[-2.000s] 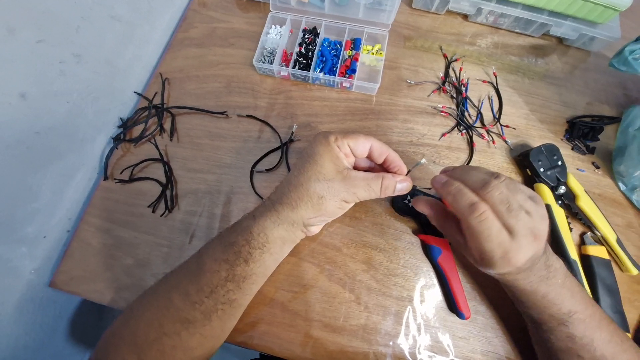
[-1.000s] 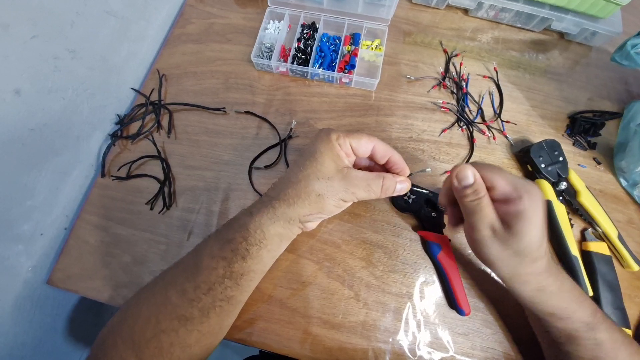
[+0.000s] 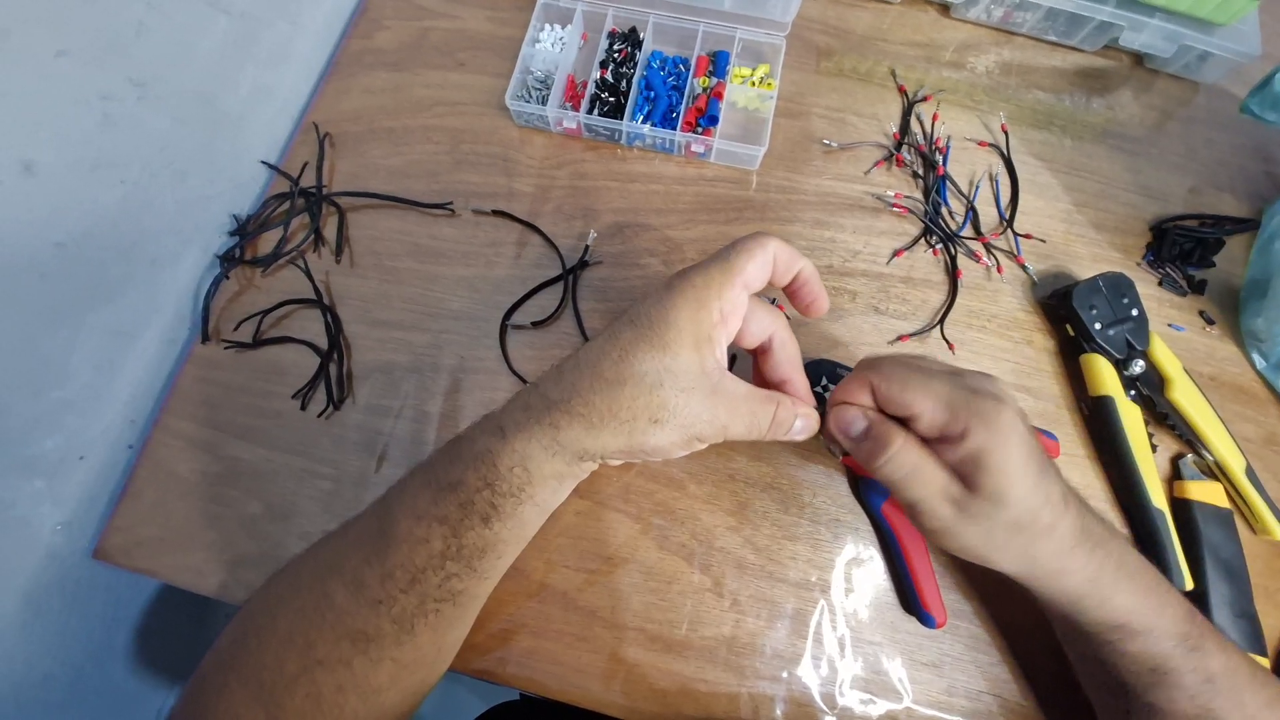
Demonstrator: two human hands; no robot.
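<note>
My left hand is over the middle of the table, thumb and a fingertip pinched on something too small to make out. My right hand meets it fingertip to fingertip, its thumb pressed on the bent index finger; what it pinches is hidden. Beneath the right hand lies a crimping tool with red and blue handles, its black head partly covered. Loose black wires lie left of my left hand. Beyond my hands is a pile of black and blue wires with red ferrules.
A compartmented plastic box of ferrules stands at the back. Bundled black wires lie at the left. A yellow and black wire stripper and a yellow and black cutter lie at the right, near a teal bag.
My right hand has come back to my left fingertips after being slightly apart. The upper fingers of my left hand have spread away from its thumb.
</note>
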